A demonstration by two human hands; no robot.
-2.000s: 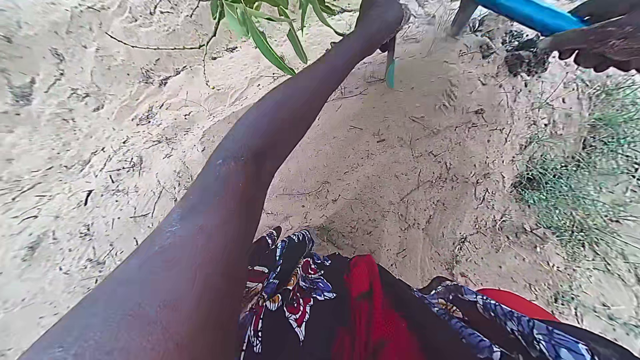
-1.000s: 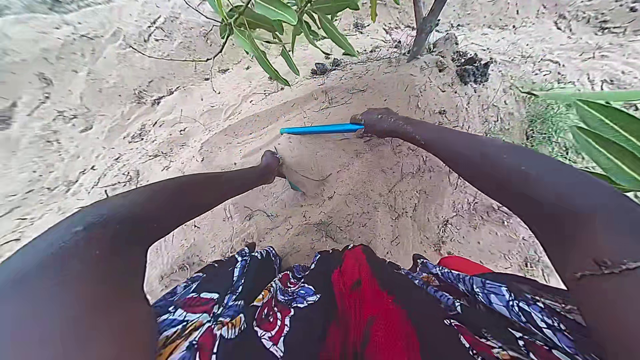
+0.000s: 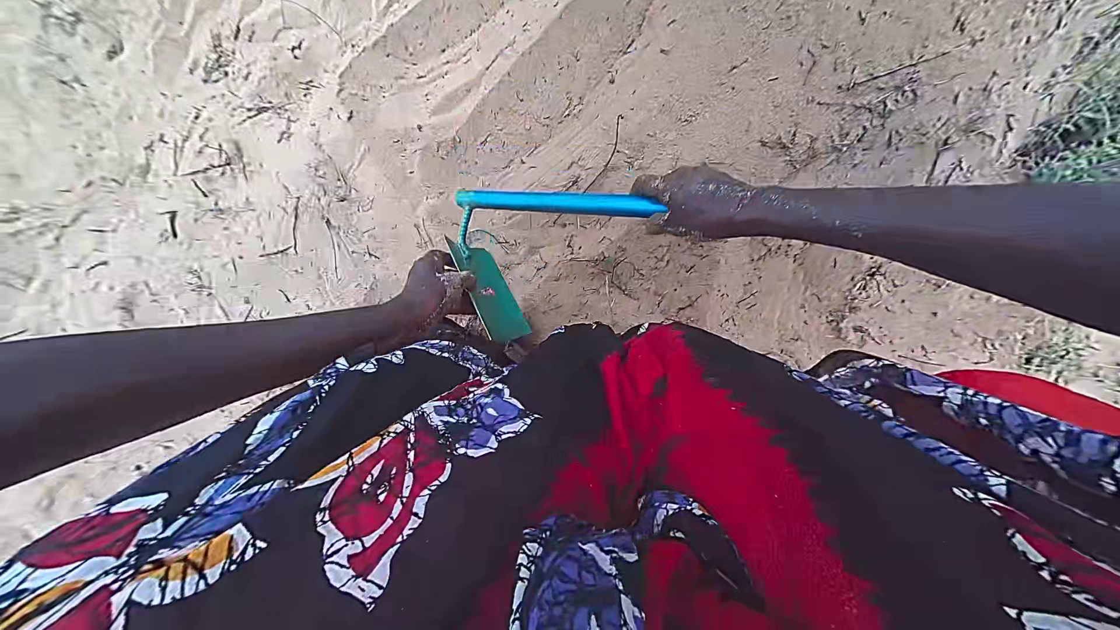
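A small hand hoe with a blue tubular handle [image 3: 564, 204] and a green metal blade [image 3: 499, 302] lies across the middle of the view. My right hand [image 3: 704, 201], dusted with sand, is closed around the right end of the handle. At the left, my left hand [image 3: 437, 289] grips the upper left edge of the blade, its fingers partly hidden behind the metal. A short ribbed metal neck joins handle and blade. The blade's lower end is close to my patterned cloth garment [image 3: 682, 420].
Sandy ground [image 3: 542, 87] with dry twigs and grass bits spreads ahead. Green grass [image 3: 1081, 131] grows at the upper right. A red object [image 3: 1037, 398] shows at the right beside my garment.
The view has tilted down, so the leaves and stem seen a second ago are out of frame. Both hands and the hoe are now nearer my garment, with the green blade in plain sight.
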